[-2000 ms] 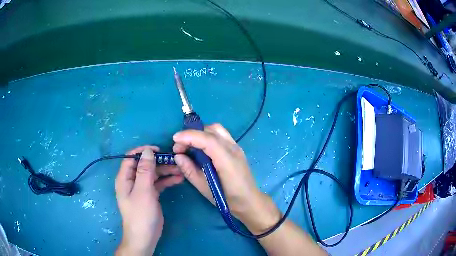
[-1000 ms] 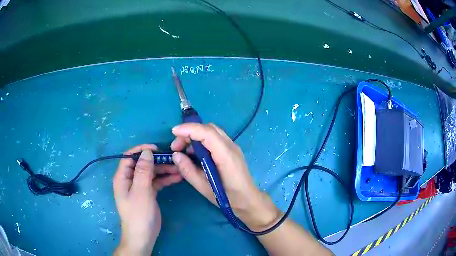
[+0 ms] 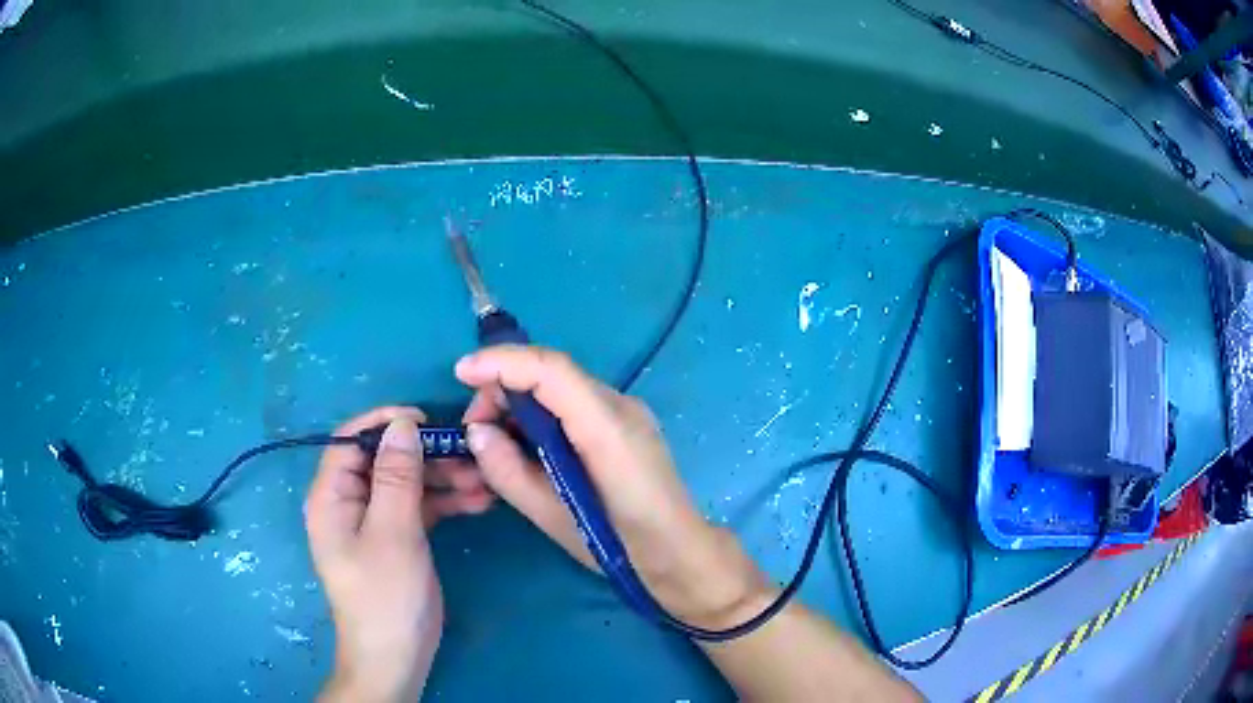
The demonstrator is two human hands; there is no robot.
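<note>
My left hand (image 3: 378,515) pinches the left end of a dark inline controller (image 3: 443,442) with a row of pale marks. My right hand (image 3: 591,453) holds the soldering iron (image 3: 570,501) by its dark blue handle, its silver tip pointing up and away, clear of the controller. The right thumb and fingers also touch the controller's right end. A thin black cable runs left from the controller to a coiled cable bundle (image 3: 144,512) with a USB plug (image 3: 58,451). Another length of cable runs from behind my right hand up over the green strip.
A blue plastic tray (image 3: 992,398) at right holds the dark soldering station (image 3: 1099,385) and a white card (image 3: 1013,350). The iron cord (image 3: 841,549) loops on the bench between my right forearm and the tray. A raised green strip (image 3: 344,103) behind carries another black cable (image 3: 1044,69).
The iron's tip has shifted slightly left and down. The cables on the green strip have moved left. Both hands keep their hold on the controller.
</note>
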